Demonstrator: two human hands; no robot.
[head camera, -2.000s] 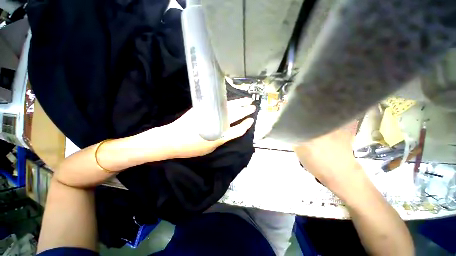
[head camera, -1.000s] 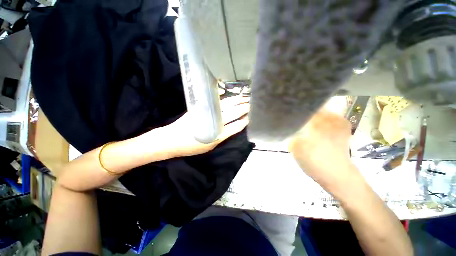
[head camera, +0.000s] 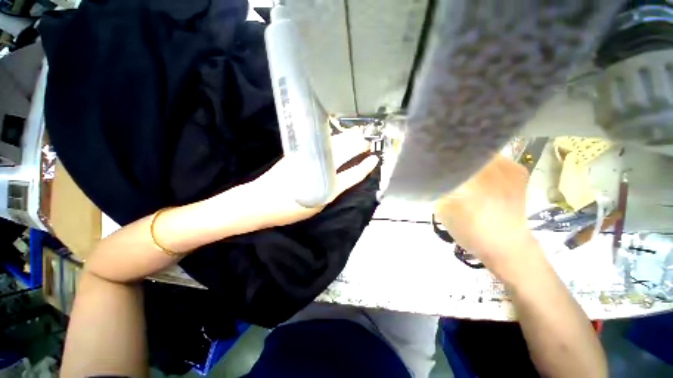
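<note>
A large black garment (head camera: 162, 111) lies bunched on the left of the white sewing table (head camera: 391, 266) and hangs over its front edge. My left hand (head camera: 317, 177) lies flat on the garment, fingers apart, with fingertips beside the presser foot (head camera: 376, 140). The white upright guard covers part of this hand. My right hand (head camera: 487, 203) is right of the needle, its fingers hidden behind the speckled machine head (head camera: 509, 81); what it holds, if anything, cannot be seen. Black loop handles (head camera: 466, 257) show beside its wrist.
A ribbed knob (head camera: 638, 96) is at the upper right. Right of my right hand lie crumpled yellow paper (head camera: 579, 173), long metal blades, a reddish-brown stick (head camera: 622, 210) and crumpled clear plastic (head camera: 648, 266). Blue crates are below left.
The camera view has shifted slightly, so the presser foot shows again beside my left fingertips. My right hand has moved slightly right, and the black loop handles now show. My left hand stays on the garment.
</note>
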